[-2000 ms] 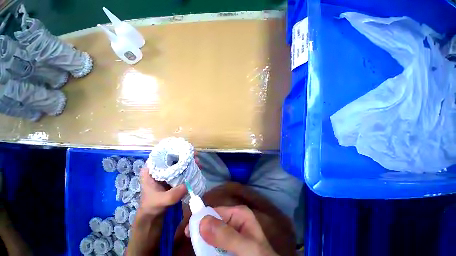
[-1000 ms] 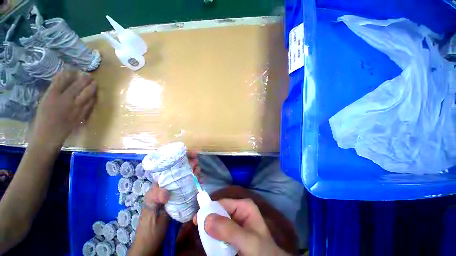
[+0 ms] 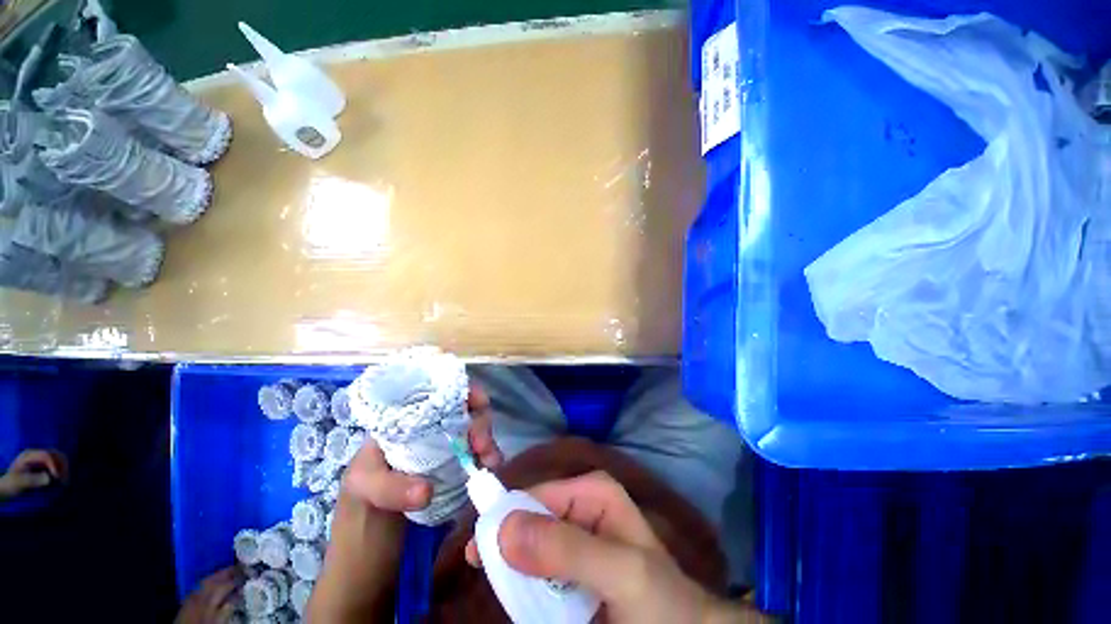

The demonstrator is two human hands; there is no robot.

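My left hand (image 3: 380, 494) is closed around a grey-white ribbed sleeve part (image 3: 420, 414), whose open bumpy rim faces up. My right hand (image 3: 582, 536) grips a small white glue bottle (image 3: 518, 549). Its thin green-blue tip points up and left, at the sleeve's side just below the rim. I cannot tell whether the tip touches the sleeve. Parts of both hands are hidden behind what they hold.
Several sleeve parts (image 3: 134, 171) are heaped on the tan bench (image 3: 487, 207). Two white bottles (image 3: 299, 104) lie near its back. A blue bin (image 3: 219, 463) holds round parts (image 3: 305, 518). A large blue tote (image 3: 780, 414) holds a plastic liner (image 3: 962, 268). Another person's hand (image 3: 31, 472) is at far left.
The held sleeve has tilted so its opening shows more than one second ago. The other person's arm has left the bench, and another sleeve lies on the heap. A hand now shows at the bin's lower left.
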